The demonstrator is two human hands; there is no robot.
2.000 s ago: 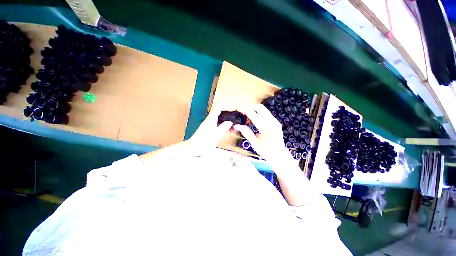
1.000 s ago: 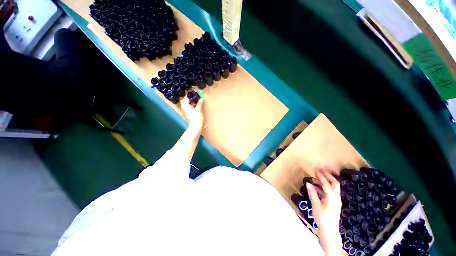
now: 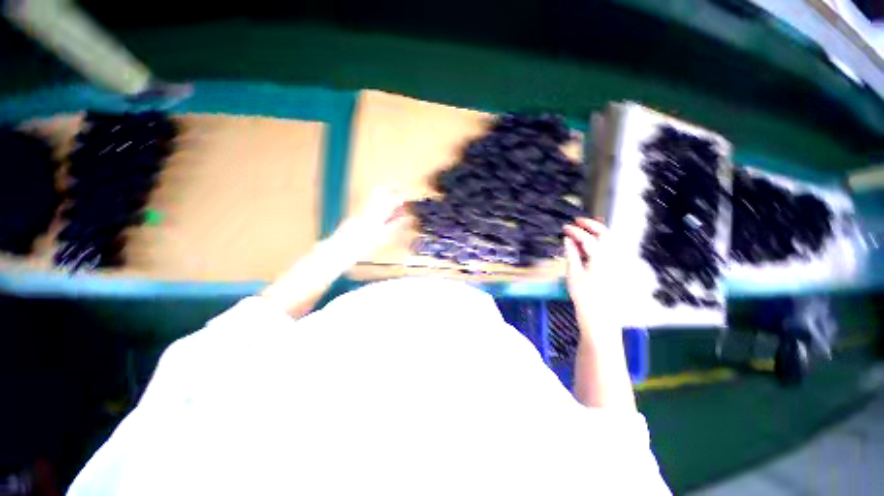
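The frame is motion-blurred. Black barrels (image 3: 514,179) are massed on the middle cardboard sheet (image 3: 383,136). My left hand (image 3: 373,225) is at the left edge of this mass, over the cardboard; blur hides whether it holds a barrel. My right hand (image 3: 587,254) is between the barrels and the white-topped board stack (image 3: 625,281), fingers bent; I cannot tell whether it holds anything. Small black rings (image 3: 683,203) lie heaped on the white top. Assembled pieces (image 3: 116,184) stand in tight rows on the left cardboard sheet (image 3: 242,194), beside a green marker (image 3: 152,217).
A far-right white sheet (image 3: 775,257) holds another dark heap (image 3: 775,218), with clear plastic beside it. A blue crate (image 3: 635,355) sits below the bench edge (image 3: 126,283). A pale post (image 3: 87,48) rises at the upper left. A wheel shows below the right boards.
The view has swung right. My left hand has left the assembled rows and moved to the middle board's barrels. My right hand has moved from the barrels' left side to their right, beside the white-topped stack.
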